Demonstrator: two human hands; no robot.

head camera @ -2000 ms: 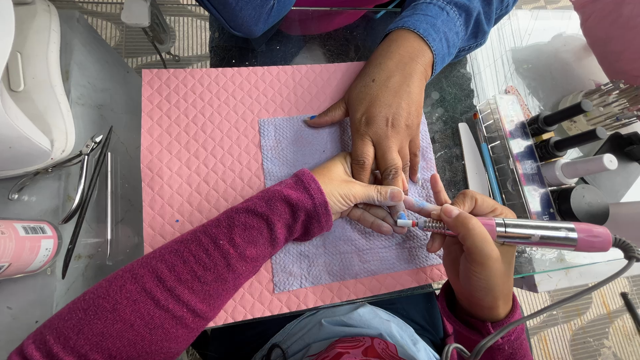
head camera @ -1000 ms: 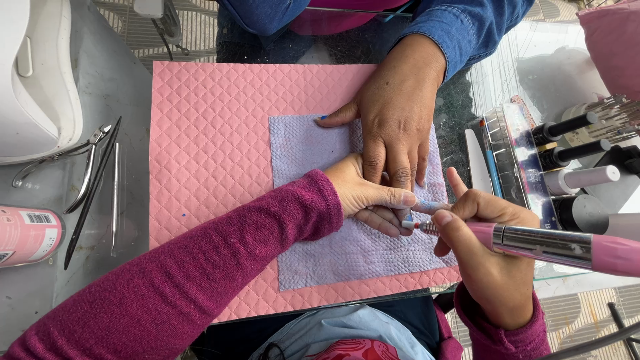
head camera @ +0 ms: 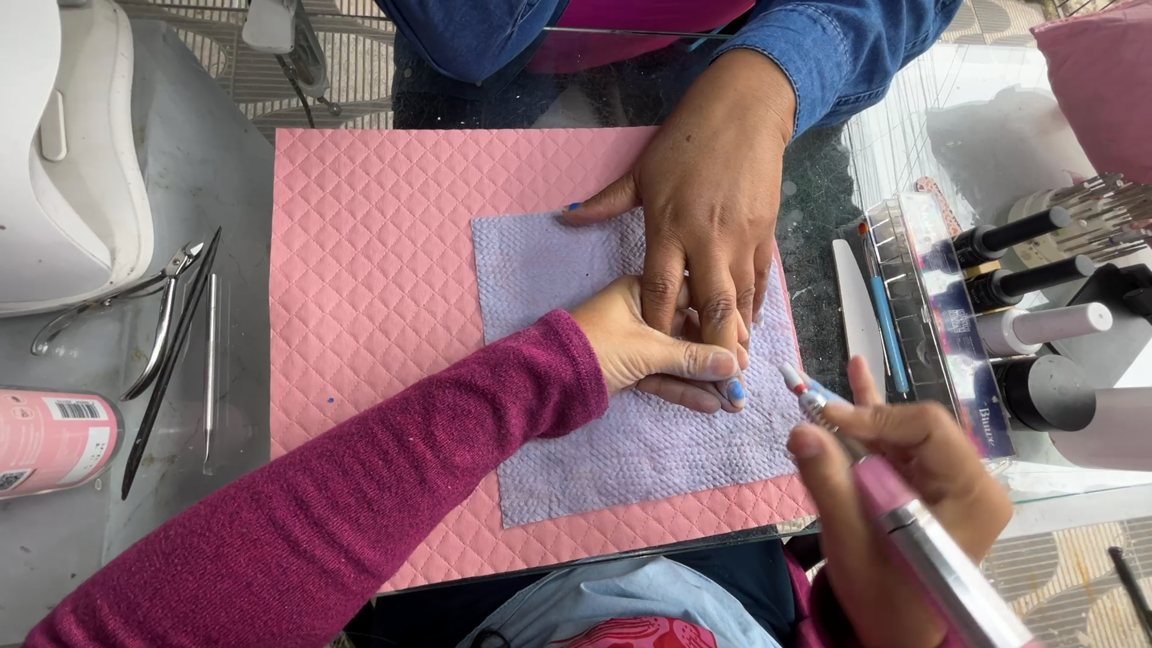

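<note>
My left hand (head camera: 661, 346) holds a finger of another person's hand (head camera: 720, 211) between thumb and fingers, above a lilac textured towel (head camera: 576, 477). Blue polish shows on the held finger's nail and on that person's thumbnail. To the right, my right hand (head camera: 900, 486) grips a pink and silver electric nail drill (head camera: 936, 558). The drill's tip, with a red band, points up and left, apart from the held finger. My right hand is slightly blurred. Under the towel lies a pink quilted mat (head camera: 378, 270).
At left are a white nail lamp (head camera: 99, 207), cuticle nippers (head camera: 166, 306), dark tweezers (head camera: 171, 378), a metal pusher (head camera: 211, 360) and a pink bottle (head camera: 54, 441). At right are a white nail file (head camera: 859, 315), a blue-handled brush (head camera: 886, 333), a clear case (head camera: 954, 342) and several polish bottles (head camera: 1035, 279).
My right hand has moved the drill away from the held finger, toward the lower right, and its body is now more steeply angled. My left hand still holds the finger.
</note>
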